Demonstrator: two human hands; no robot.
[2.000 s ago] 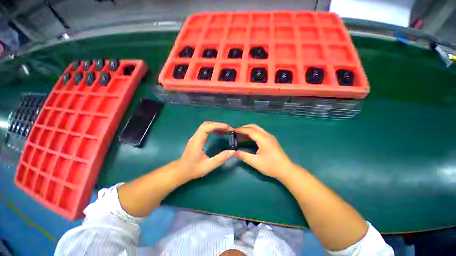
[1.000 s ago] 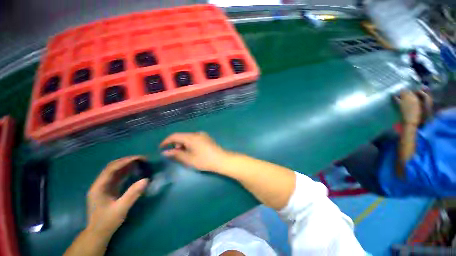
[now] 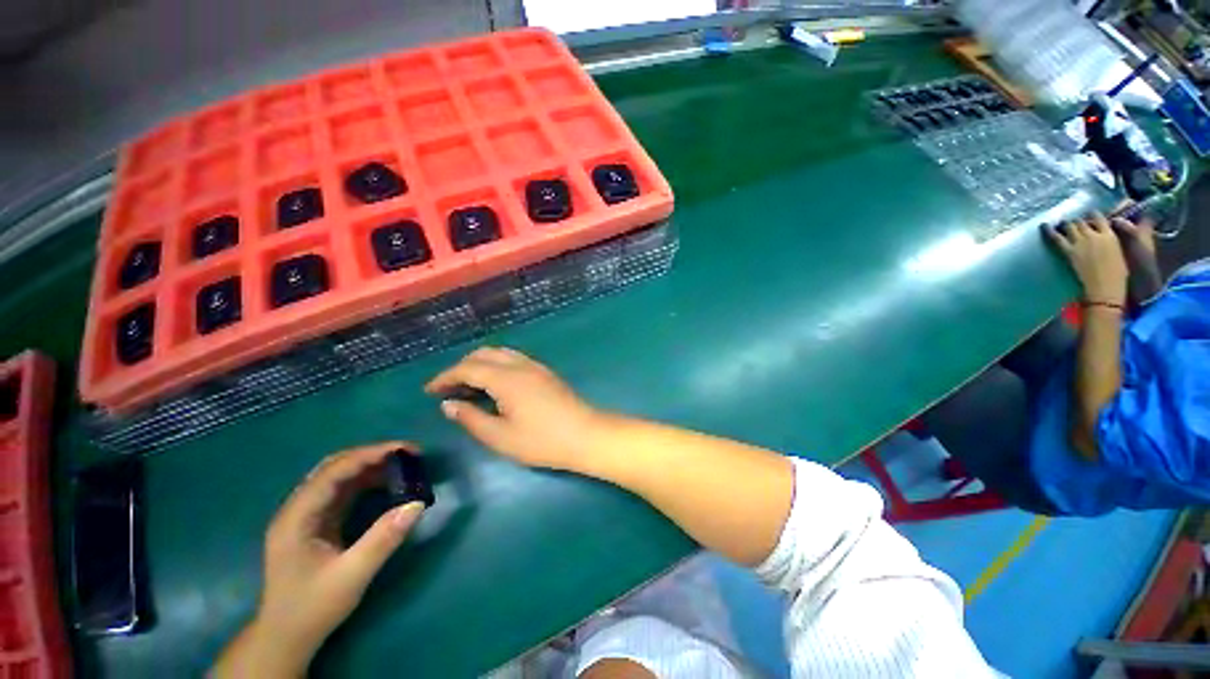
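Observation:
My left hand holds a black device unit between thumb and fingers, a little above the green bench. My right hand is just to the right of it, not touching the unit. Its thumb and fingers are curved and apart, and I see nothing held between them. The raised orange-red right tray lies ahead, with black units in its two near rows. One unit sits somewhat askew in its pocket.
Stacked clear trays lie under the right tray. A smartphone and the left tray are at the left edge. Farther right, distant clear trays lie on the bench beside a person in blue, whose hands are at the bench.
The view has swung to the right, bringing the other person in. My hands have parted from around the unit; the left keeps it and the right has moved away.

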